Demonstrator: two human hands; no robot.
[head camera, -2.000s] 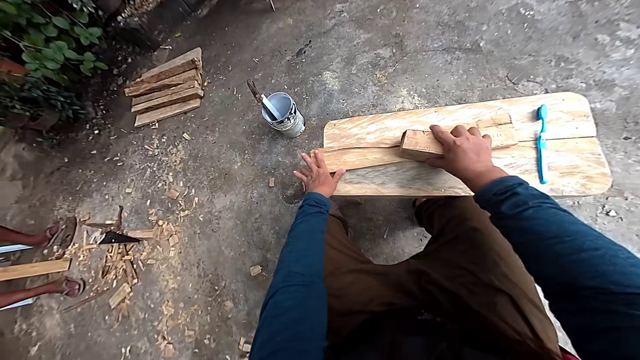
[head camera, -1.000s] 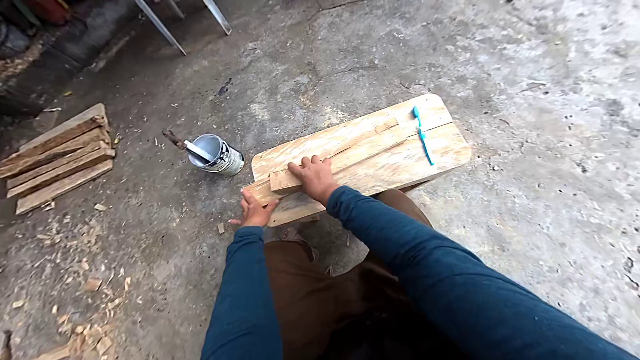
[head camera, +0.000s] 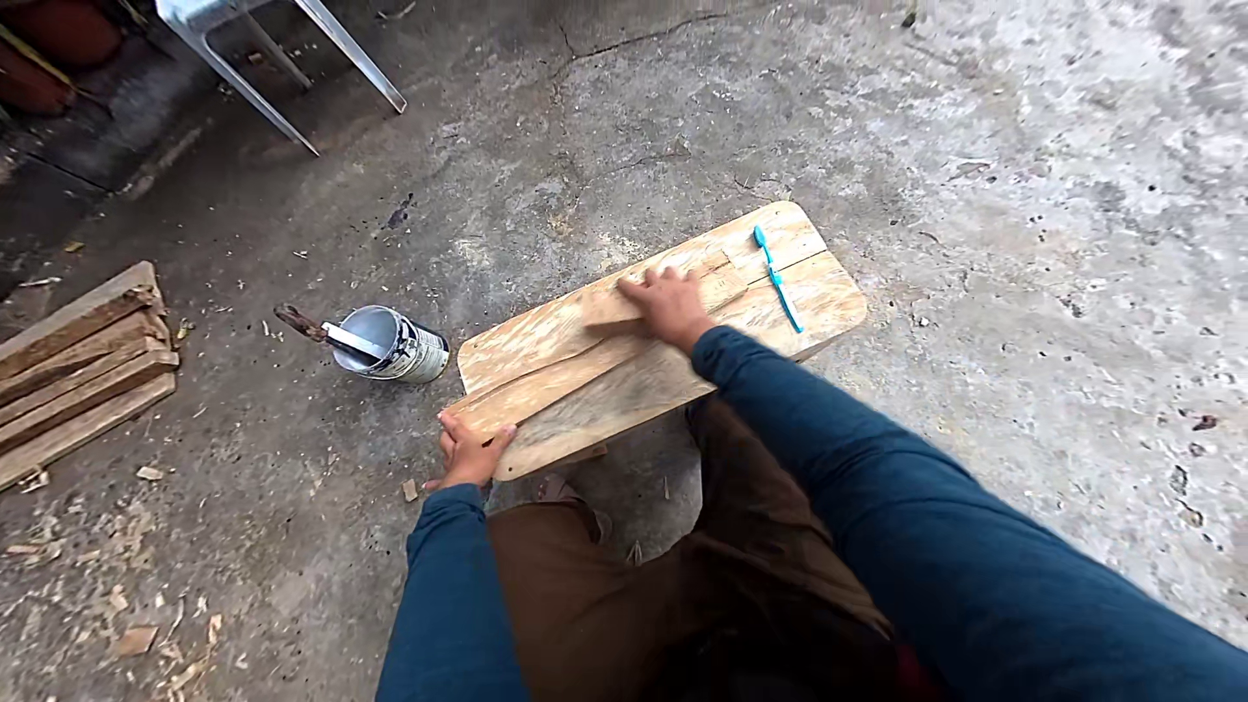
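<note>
A long wooden strip (head camera: 541, 390) lies lengthwise on a low wooden bench (head camera: 643, 390) with rounded corners. At the strip's near-left end is my left hand (head camera: 468, 450), its thumb and fingers around the end. My right hand (head camera: 665, 300) grips a wooden block (head camera: 609, 310) from above, on or against the strip around the middle of the bench. The block is slightly blurred, and its underside is hidden. A blue toothbrush (head camera: 777, 278) lies across the right end of the bench, beyond my right hand.
Left of the bench stands a metal can (head camera: 414, 353) with a handled tool (head camera: 336, 334) in it. Several rough boards (head camera: 88, 370) are stacked at the far left. A chair's metal legs (head camera: 356, 54) stand at the upper left. Wood chips (head camera: 136, 641) litter the concrete floor.
My right hand and the block were near the strip's left end one second ago and are now farther right along it. My left hand stays at the left end. The view has shifted.
</note>
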